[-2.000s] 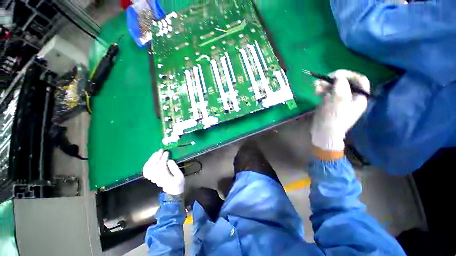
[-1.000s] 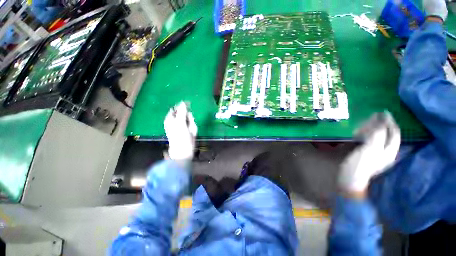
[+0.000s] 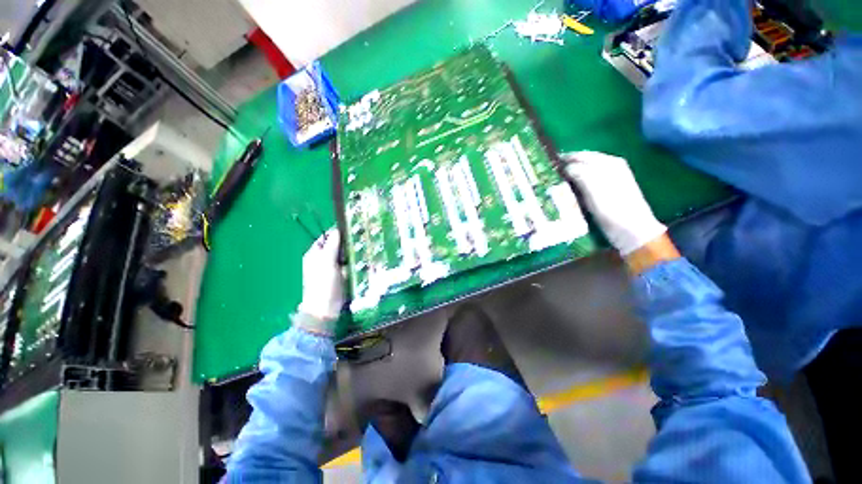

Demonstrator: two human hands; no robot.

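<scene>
A large green circuit board [image 3: 444, 180] with long white strips lies in front of me near the front edge of the green mat, its sides dark. My left hand [image 3: 323, 274], in a white glove, grips its left edge near the lower corner. My right hand [image 3: 612, 200], also gloved in white, grips its right edge; the fingertips are partly hidden at the edge. Thin dark tweezers [image 3: 310, 225] lie on the mat just left of the board.
A blue bin [image 3: 308, 104] of small metallic pieces stands behind the board's left corner. A black screwdriver [image 3: 233, 180] lies at the left. White pieces [image 3: 540, 26] lie at the back. A coworker's blue sleeve [image 3: 728, 113] is at the right. Framed boards [image 3: 59, 274] stand at far left.
Both hands have come in from beside the board and taken hold of its left and right edges. The dark tool held in my right hand earlier is gone from it. The view has turned.
</scene>
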